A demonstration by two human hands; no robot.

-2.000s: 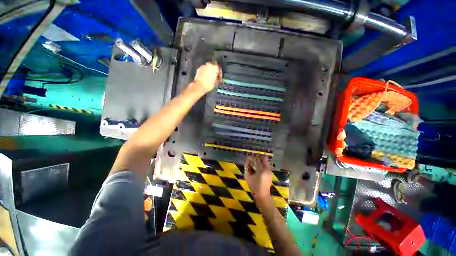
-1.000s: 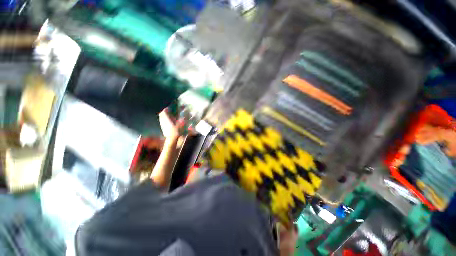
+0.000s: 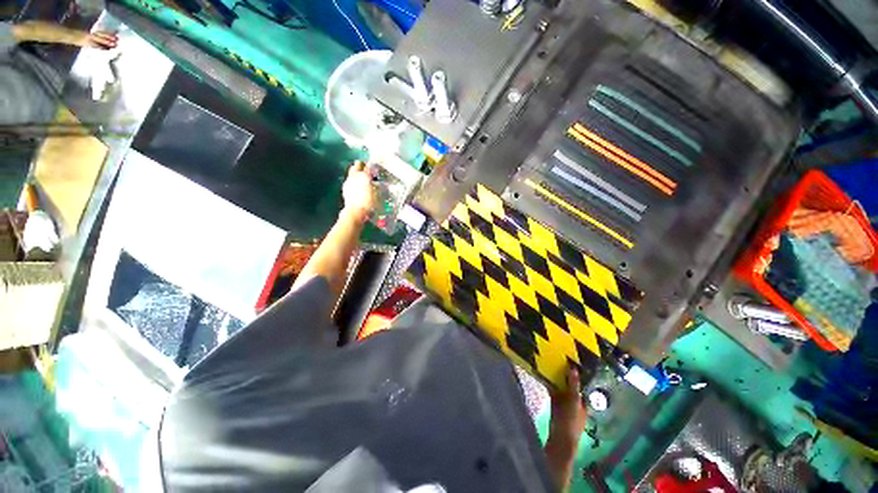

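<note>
The dark grey mould plate (image 3: pixel 664 246) holds thin teal, orange (image 3: pixel 621 159), grey and yellow (image 3: pixel 578 213) preform strips in parallel rows. The black-and-yellow loading board (image 3: pixel 525 289) lies at the mould's near edge and carries no strips on its visible face. My right hand (image 3: pixel 568 409) grips the board's near right corner; my fingers are partly hidden by it. My left hand (image 3: pixel 359 193) is stretched out to the pale control box (image 3: pixel 393 193) left of the mould, at its coloured buttons. The exact finger pose is too small to tell.
An orange-red basket (image 3: pixel 770 279) of moulded pieces stands right of the mould. Metal handles (image 3: pixel 438 96) stand on a plate beyond the control box. Film-wrapped sheets (image 3: pixel 173 308) lie on the left table. Another person's hand (image 3: pixel 101 39) shows at the far upper left.
My left hand has left the mould and moved to the control box. My right hand has moved from the yellow strip to the board's near corner. The view has turned left.
</note>
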